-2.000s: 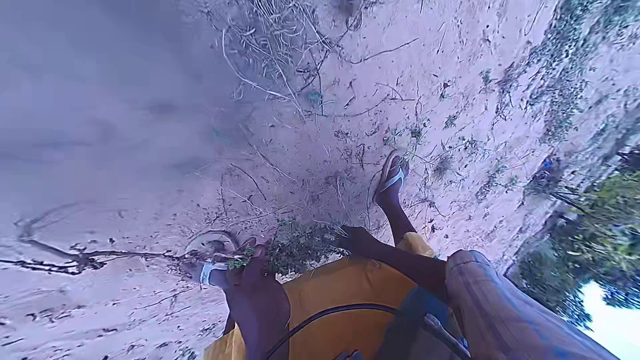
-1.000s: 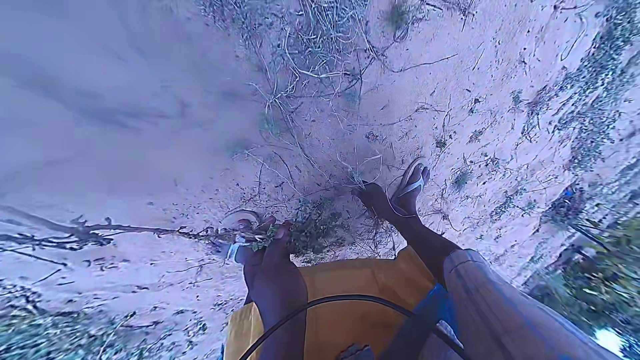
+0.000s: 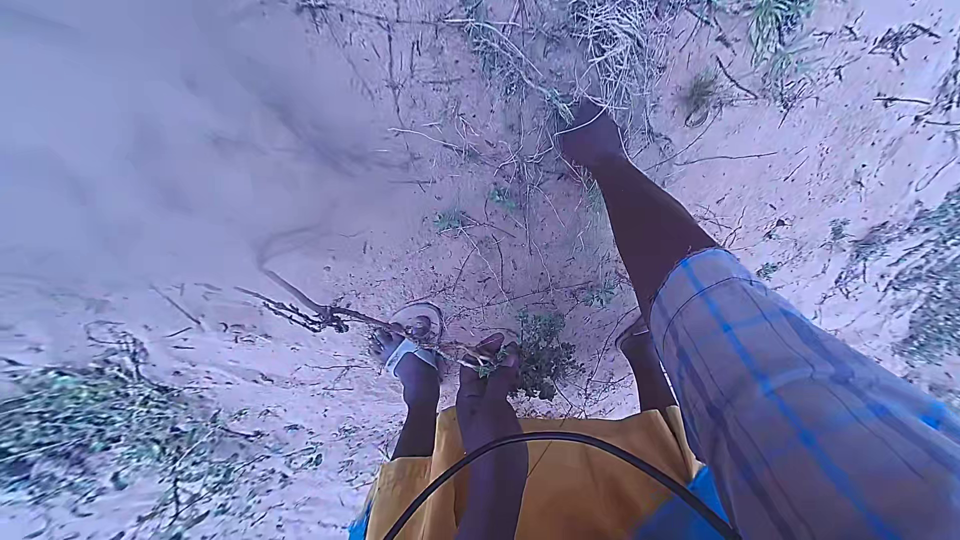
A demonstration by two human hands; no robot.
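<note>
My left hand [image 3: 487,367] is closed round a thin woody branch [image 3: 360,316] that runs out to the left over my sandalled foot [image 3: 412,349]. A bunch of small green leaves [image 3: 544,352] shows just right of that hand. My right arm, in a checked sleeve, stretches forward, and my right hand [image 3: 592,139] is at the base of a clump of dry grass [image 3: 619,45]. Its fingers are partly hidden among the stems, so the grip cannot be made out.
Sandy ground [image 3: 450,262] carries scattered twigs and small weeds. Leafy low plants [image 3: 82,427] lie at the lower left, with more greenery [image 3: 930,285] at the right edge. A black cable [image 3: 585,439] curves across my yellow garment [image 3: 570,465].
My right hand has moved from near my right foot forward to the dry grass clump. My left hand still holds the branch near my left foot.
</note>
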